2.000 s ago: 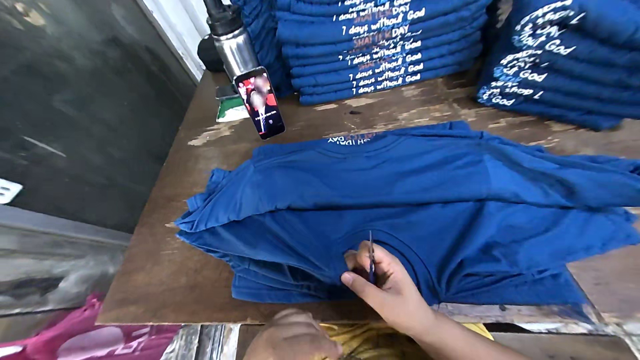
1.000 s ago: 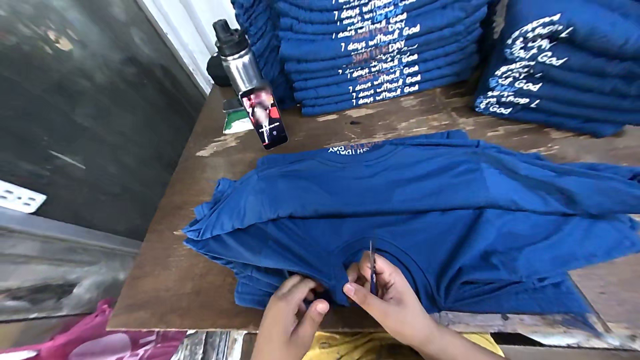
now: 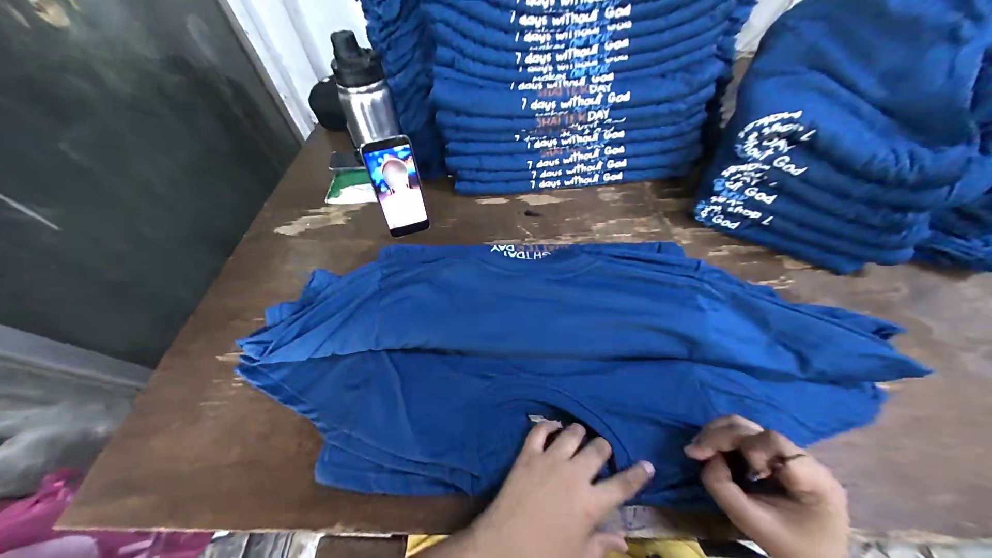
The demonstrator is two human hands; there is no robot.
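Note:
Blue T-shirts (image 3: 535, 318) lie spread in overlapping layers on the brown wooden table (image 3: 256, 442), sleeves out to both sides. The nearest shirt's round neck opening faces me, with a small pale label (image 3: 542, 419) inside. My left hand (image 3: 570, 480) rests at this opening, its fingers spread on the fabric and holding nothing that I can see. To its right, my right hand (image 3: 775, 480) is curled above the shirt's near edge. A small dark tool shows in part between its fingers; its blade is hidden.
Tall stacks of folded blue printed shirts (image 3: 573, 116) stand at the back, with another pile (image 3: 837, 178) at the right. A phone (image 3: 397, 186) with a lit screen leans against a metal bottle (image 3: 364, 101). Pink fabric (image 3: 46, 515) lies low at the left.
My right hand has moved right, away from the neck opening, and the pointed blade seen upright before is hidden. My left hand has come to the neck opening. The phone's picture differs.

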